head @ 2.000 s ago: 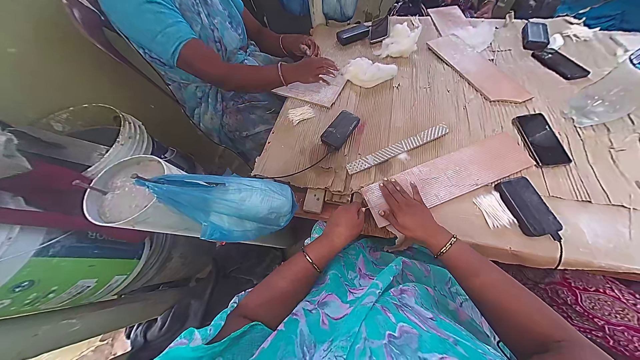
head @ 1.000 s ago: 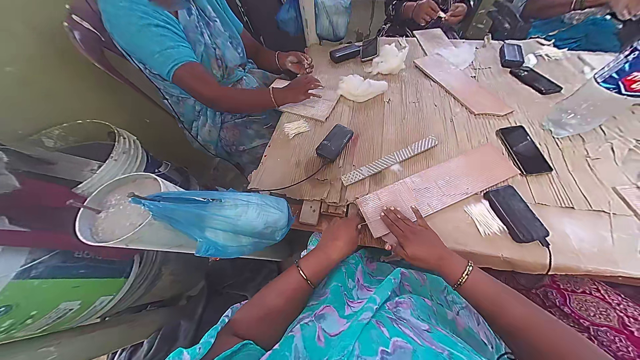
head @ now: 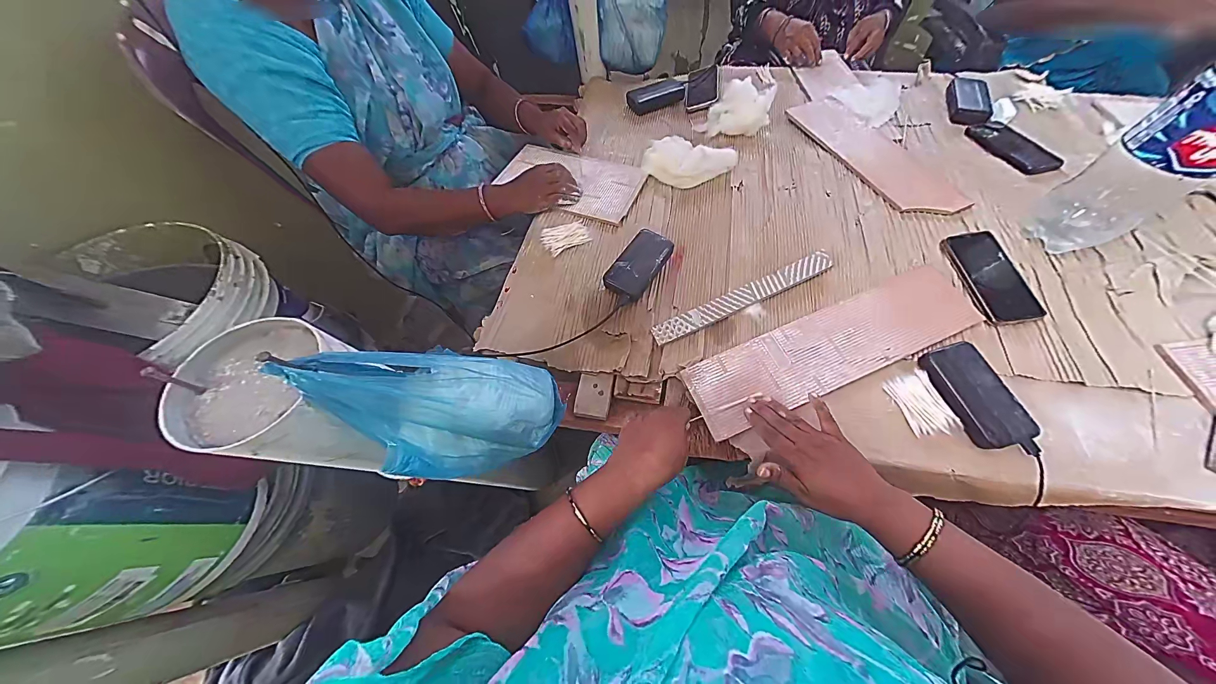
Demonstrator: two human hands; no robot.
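A long pinkish board (head: 836,342) with fine ridged rows lies aslant near the table's front edge. My left hand (head: 654,445) is closed at the board's near left corner, with a thin pale stick showing at its fingertips. My right hand (head: 807,451) rests with spread fingers on the board's near edge. Behind the board lies a narrow strip with a slanted silver pattern (head: 743,296). Right of the board are a bundle of thin white sticks (head: 921,403), a black corded device (head: 980,394) and a black smartphone (head: 993,276).
A blue plastic bag (head: 456,404) and a white bucket (head: 242,389) stand at left. Across the corner a person's hands touch another board (head: 598,185), near white cotton wads (head: 686,161) and a second black device (head: 638,264). A clear plastic bottle (head: 1111,195) is at right. Another person's hands are at the far edge.
My right hand's fingers have moved back from the board's face to its near edge. The bottle at right, with its blue and red label, shows more fully than before.
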